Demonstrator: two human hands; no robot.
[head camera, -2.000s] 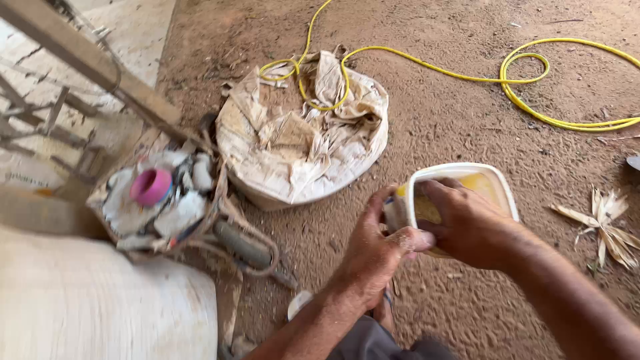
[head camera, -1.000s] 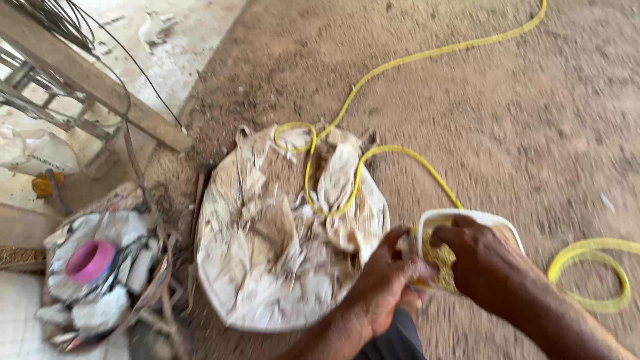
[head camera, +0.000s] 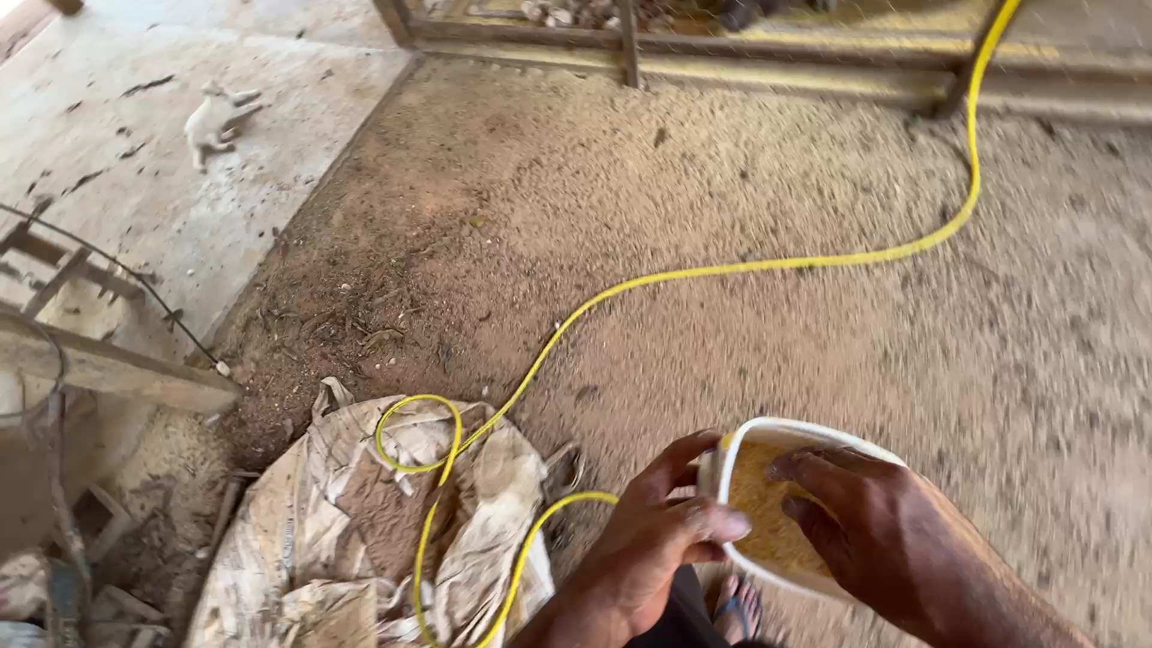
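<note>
A white plastic tub [head camera: 792,430] holds yellow, grainy meal [head camera: 765,504]. My left hand [head camera: 670,531] grips its left wall, with the thumb over the rim. Inside the tub is my right hand [head camera: 864,513], its fingers down at the meal; whether they pinch any cannot be told. Left of the hands, on the ground, lies a dirty, crumpled woven sack [head camera: 306,522]. A yellow hose [head camera: 666,277] loops over the sack and runs up to the top right.
A small whitish animal [head camera: 211,121] lies on the concrete slab [head camera: 297,72] at the upper left. A wooden post [head camera: 117,369] juts in from the left. A wooden frame with mesh [head camera: 720,54] crosses the top. A foot in a flip-flop [head camera: 740,607] is below the tub.
The view has swung far, bringing in the animal and the mesh frame and losing the pink pot. My left hand stays on the tub and my right hand stays inside it.
</note>
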